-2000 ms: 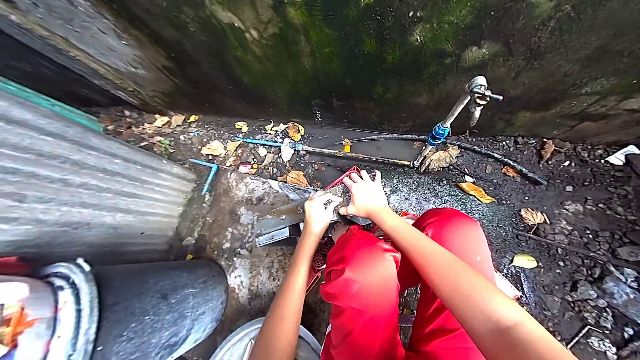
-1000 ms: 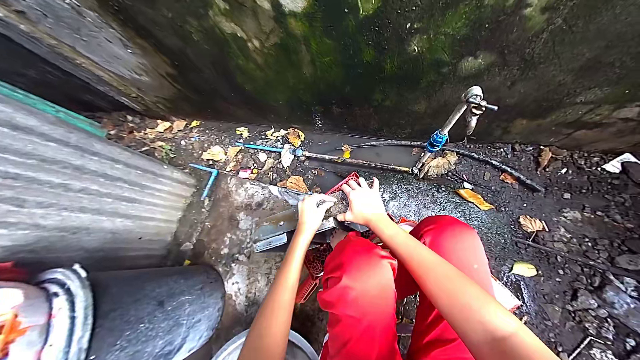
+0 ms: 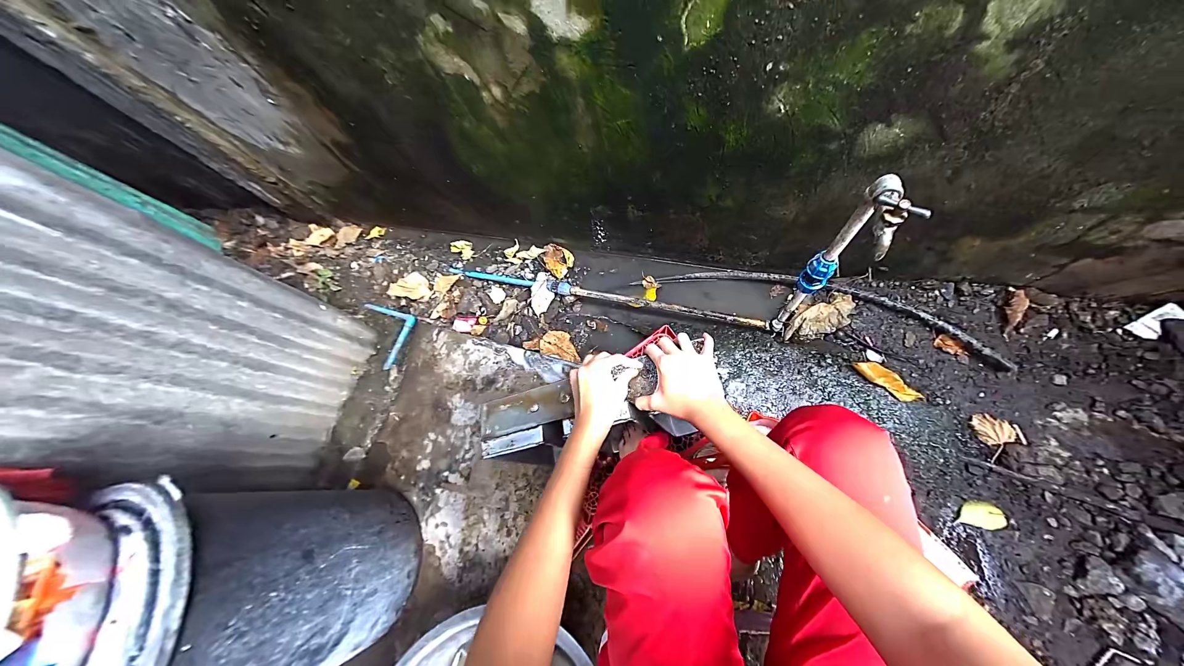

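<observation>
My left hand (image 3: 603,387) and my right hand (image 3: 683,377) are side by side in front of my knees, gripping a small dark rough-looking object (image 3: 645,377) between them; what it is cannot be told. Beneath and left of my left hand lies a grey metal piece with a flat top (image 3: 527,410), its right part hidden by my hands. A red plastic crate (image 3: 653,339) shows its rim just beyond my fingers, and more red mesh is visible beside my left knee.
A tap on a standing pipe (image 3: 846,231) rises by the mossy wall (image 3: 647,120). Corrugated metal sheet (image 3: 166,342) stands at left, above a dark cylindrical container (image 3: 296,573). A metal basin's rim (image 3: 444,634) shows at the bottom. Leaves and gravel cover the right side.
Both hands have stayed close together over the metal piece, with the fingers shifting slightly around the dark object.
</observation>
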